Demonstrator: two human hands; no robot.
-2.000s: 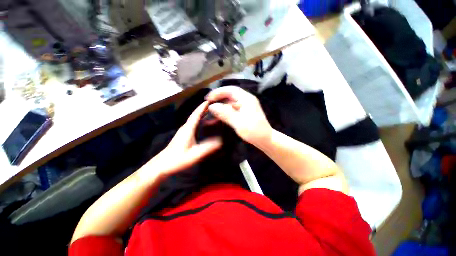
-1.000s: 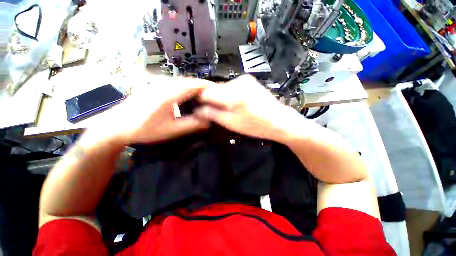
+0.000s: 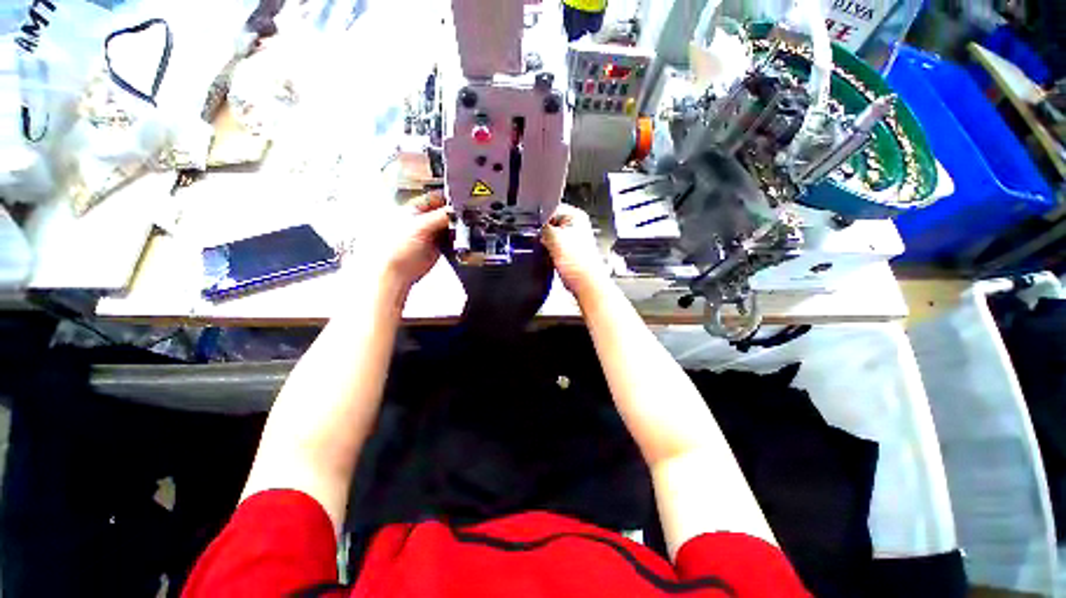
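The black garment (image 3: 503, 409) lies across my lap, and a strip of it runs up onto the table under the button-sewing machine head (image 3: 505, 140). My left hand (image 3: 419, 240) holds the strip at the left of the clamp and presser foot (image 3: 497, 245). My right hand (image 3: 569, 245) holds it at the right of the clamp. The fingertips of both hands are partly hidden by the machine head. A small pale button (image 3: 562, 382) shows on the cloth below the table edge. The needle point cannot be made out.
A smartphone (image 3: 271, 259) lies on the table at left, with plastic bags (image 3: 88, 129) behind it. The button feeder (image 3: 742, 175) stands right of the head, with the green feeder bowl (image 3: 906, 146) behind. A blue crate (image 3: 976, 175) is far right. White bins (image 3: 994, 409) stand below right.
My hands were together over the cloth in front of the machine. They are now apart, one on each side of the clamp, with the strip under the head.
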